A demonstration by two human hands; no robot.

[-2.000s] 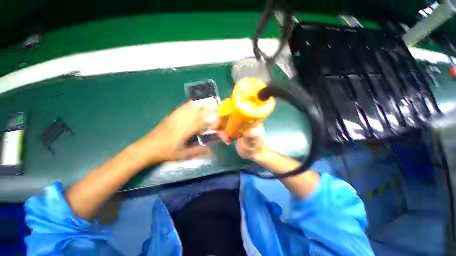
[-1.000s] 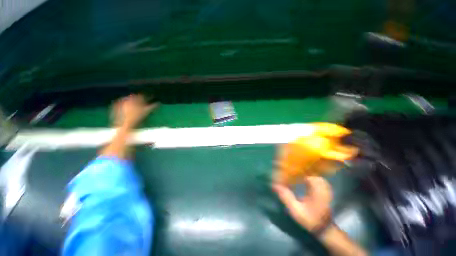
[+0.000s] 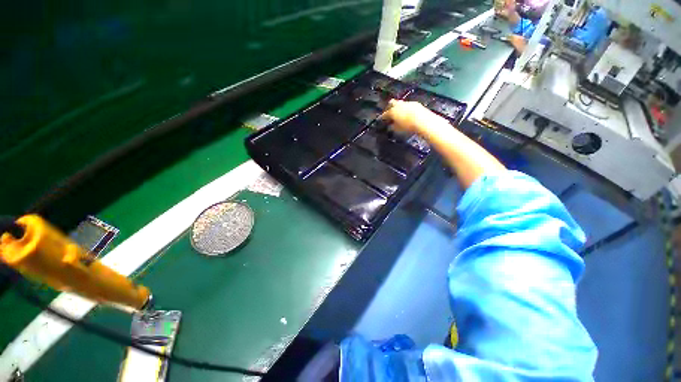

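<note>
My right hand (image 3: 407, 117) reaches over the black blister tray (image 3: 321, 138), fingers down at its far right part; whether it holds something there is hidden. My left hand is out of the picture. The yellow-orange electric screwdriver (image 3: 71, 265) hangs tilted at the lower left, its tip just above the upper end of a phone assembly (image 3: 149, 347). The phone has a green and dark top end and a pale lower part, cut off by the picture's bottom edge. No hand is on the screwdriver.
A round speckled dish (image 3: 222, 227) sits on the green mat (image 3: 261, 298) beside the tray. A white rail (image 3: 168, 220) borders the green conveyor, which carries phones (image 3: 95, 235). A black cable crosses the phone. Machines (image 3: 582, 138) stand at right; a person in blue (image 3: 590, 28) is far off.
The view has swung right. My right hand has let go of the screwdriver and moved to the tray. My left hand has left the picture. A phone now lies under the screwdriver.
</note>
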